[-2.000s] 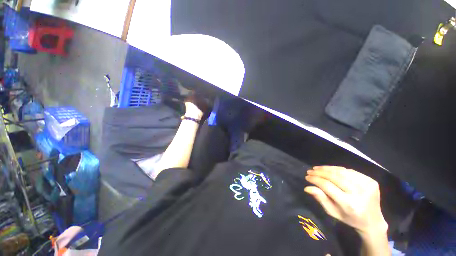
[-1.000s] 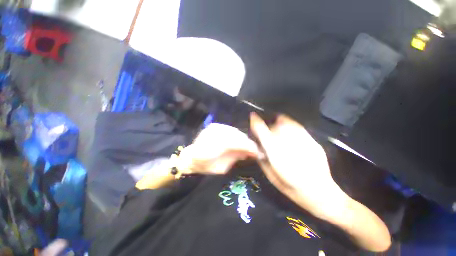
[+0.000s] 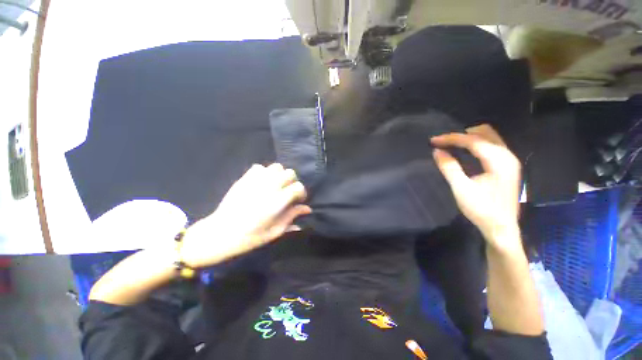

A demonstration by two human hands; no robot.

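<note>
The large dark garment panel [image 3: 176,119] lies flat on the table at left and is folded or lifted in soft folds at centre right. A narrow grey-blue welt piece [image 3: 296,137] lies on it, with a pale line along its right edge. My left hand [image 3: 264,204] is at the near end of this piece, fingers curled and closed on the panel's near edge. My right hand [image 3: 486,172] is over the right part of the panel, thumb and index finger slightly apart, nothing visible between them. The presser foot [image 3: 334,76] is beyond the welt piece.
The pale sewing machine head [image 3: 450,17] spans the top, with a dark ribbed knob [image 3: 381,76] beside the needle area. A blue basket [image 3: 574,232] is at right, with pale cloth [image 3: 563,309] near it. A brown edge strip [image 3: 39,140] runs down the left.
The view has swung so that the machine head shows. My hands have moved from in front of my body onto the panel. The welt piece now lies near the centre, below the presser foot.
</note>
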